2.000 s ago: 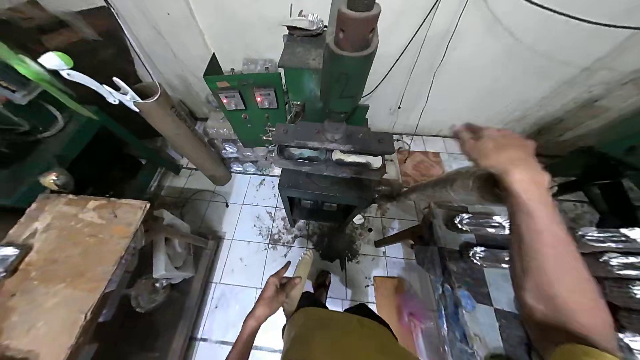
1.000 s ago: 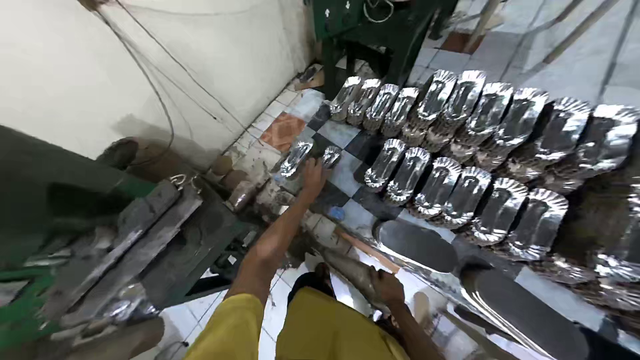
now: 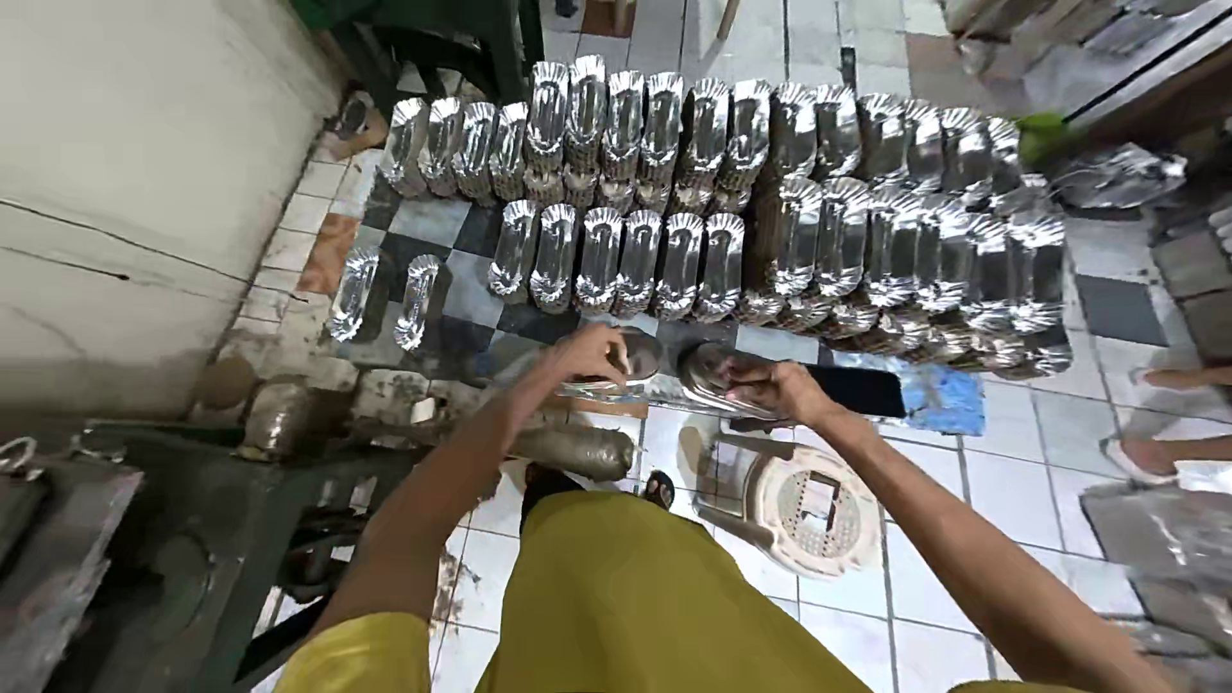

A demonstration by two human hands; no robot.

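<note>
My left hand (image 3: 595, 354) is over a dark oval flat piece (image 3: 640, 354) at the near edge of the checkered table; its thumb and fingers are curled, and whether they grip anything is unclear. To its right, my right hand (image 3: 770, 387) touches a stack of dark oval sheets (image 3: 707, 371), its fingers bent over them. A black phone-like slab (image 3: 857, 390) lies just right of that hand. Behind both hands stand rows of stacked, fluted silver foil trays (image 3: 602, 255). Two single foil trays (image 3: 354, 294) lie apart at the table's left.
A plastic stool (image 3: 818, 510) stands on the tiled floor near my legs. A plastic-wrapped cylinder (image 3: 577, 450) lies below the table's near edge. Dark machinery (image 3: 192, 549) is at lower left. Another person's feet (image 3: 1145, 457) show at the right. A blue sheet (image 3: 948, 399) covers the table's near right part.
The view has swung right along the table. My left hand has moved from beside the two single foil trays to the dark oval pieces. My right hand has left the wrapped cylinder.
</note>
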